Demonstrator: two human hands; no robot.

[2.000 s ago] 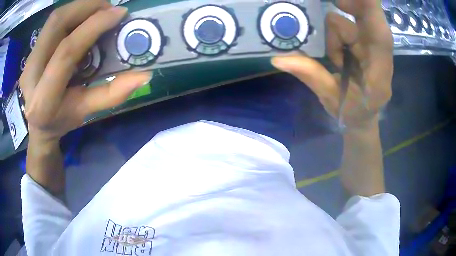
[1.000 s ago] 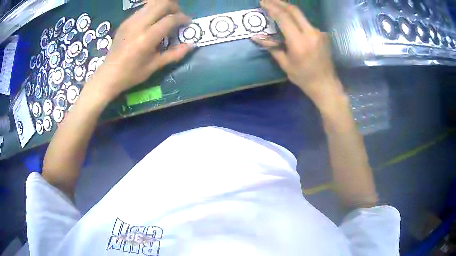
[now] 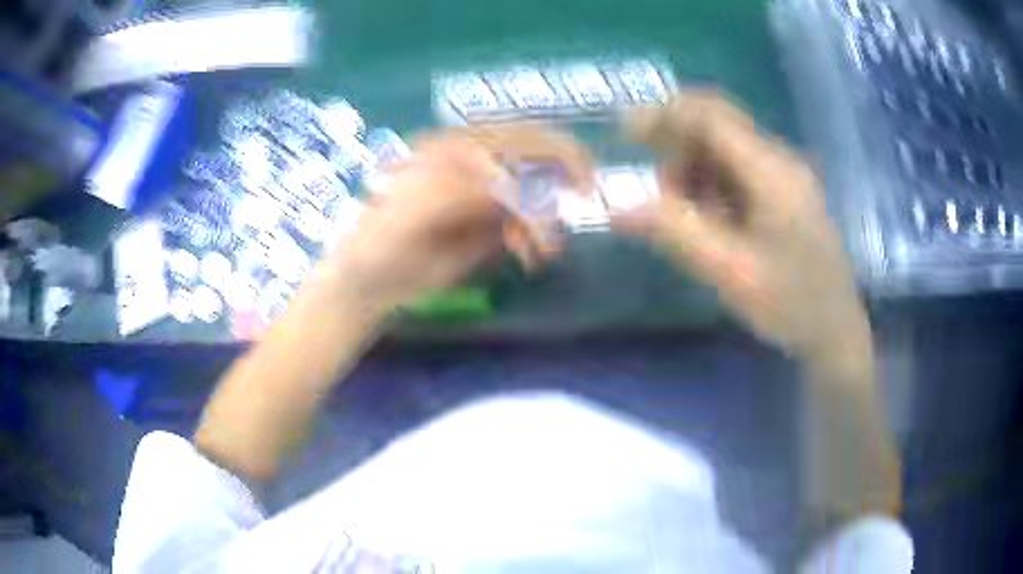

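The frame is blurred. A strip fixture (image 3: 583, 213) with pale round parts lies low over the green bench between my hands. My left hand (image 3: 449, 207) holds its left end and covers part of it. My right hand (image 3: 740, 202) has its fingers at the right end. A second strip fixture (image 3: 555, 90) with four seats in a row lies just beyond my hands. The parts in the seats are too smeared to tell in detail.
A loose pile of round parts (image 3: 258, 168) lies at the left, with a white card (image 3: 140, 275) beside it. A blue-and-white box shape (image 3: 140, 146) stands further left. Clear blister trays (image 3: 931, 146) are at the right. A green label (image 3: 449, 303) is at the bench edge.
The view has shifted, showing more of the bench and the second fixture. The held fixture, close to the camera at first, is now lower and further away, still between both hands.
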